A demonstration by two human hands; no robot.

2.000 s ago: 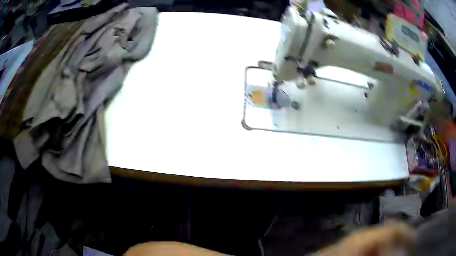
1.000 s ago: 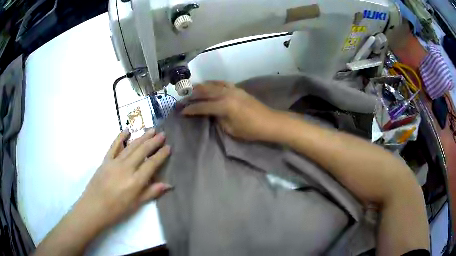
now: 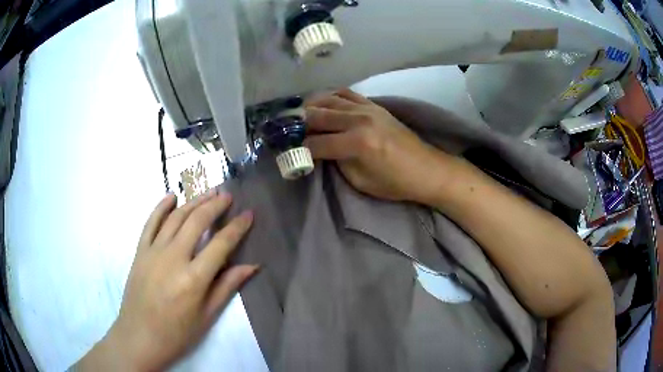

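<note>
A grey-brown garment piece [image 3: 378, 290] lies over the machine bed and hangs toward me. Its top left edge is at the presser foot and needle [image 3: 240, 161], partly hidden by the machine head [image 3: 211, 65]. My left hand [image 3: 178, 269] is bare, palm down, fingers spread, with fingertips on the cloth's left edge just in front of the needle. My right hand [image 3: 374, 145] lies on the cloth right of the needle; its fingertips are partly hidden behind the lower cream tension knob [image 3: 296, 163]. Whether it pinches the cloth is unclear.
The white table [image 3: 80, 196] extends left. The machine arm [image 3: 436, 36] crosses above my right hand. At the right are a small box with metal and purple bits [image 3: 614, 182], a yellow cord [image 3: 627, 138] and a striped cloth [image 3: 655, 138]. An upper knob [image 3: 318, 41] sits on the head.
The view has moved closer to the machine head. Both hands stay on the cloth near the needle. Two seconds ago the bed was bare, with cloth piled at the left.
</note>
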